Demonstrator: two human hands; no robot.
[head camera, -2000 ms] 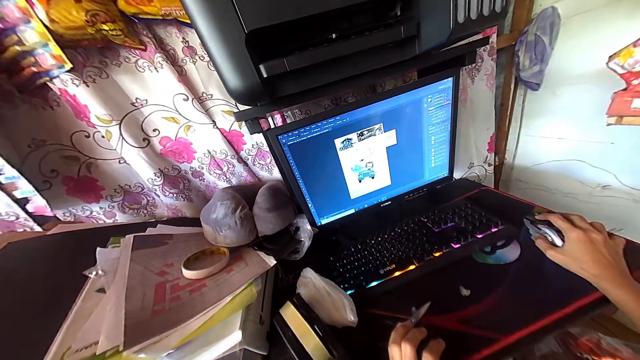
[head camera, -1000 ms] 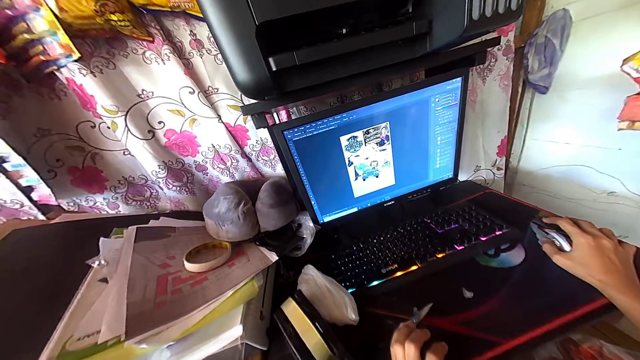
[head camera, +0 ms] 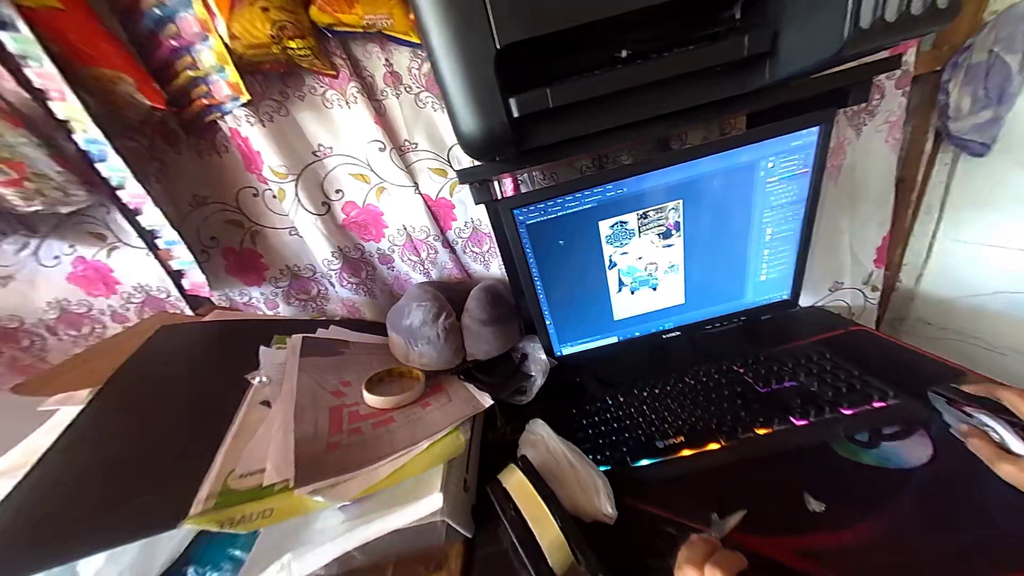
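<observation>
My right hand (head camera: 992, 436), cut off by the right edge of the view, is closed round a computer mouse (head camera: 980, 418) on the dark mouse pad (head camera: 784, 512). At the bottom edge, my left hand (head camera: 708, 558) shows only its curled fingers, with a small pointed metal blade (head camera: 728, 524) sticking up from them; the rest of that tool is hidden. A lit keyboard (head camera: 720, 408) lies between my hands and the monitor (head camera: 672, 248), whose screen shows a page with pictures in an editing program. A small whitish scrap (head camera: 814, 502) rests on the pad.
Papers (head camera: 376, 432) with a tape roll (head camera: 394, 387) on top are stacked at left. Wrapped grey bundles (head camera: 426, 326), a white plastic bag (head camera: 566, 470) and a black holder with yellow tape (head camera: 536, 520) stand nearby. A printer (head camera: 624, 72) overhangs the monitor; a floral curtain (head camera: 320, 184) hangs behind.
The page on the screen shows more pictures than two seconds ago. The view has swung left, so my right hand is now partly cut off; it stays on the mouse.
</observation>
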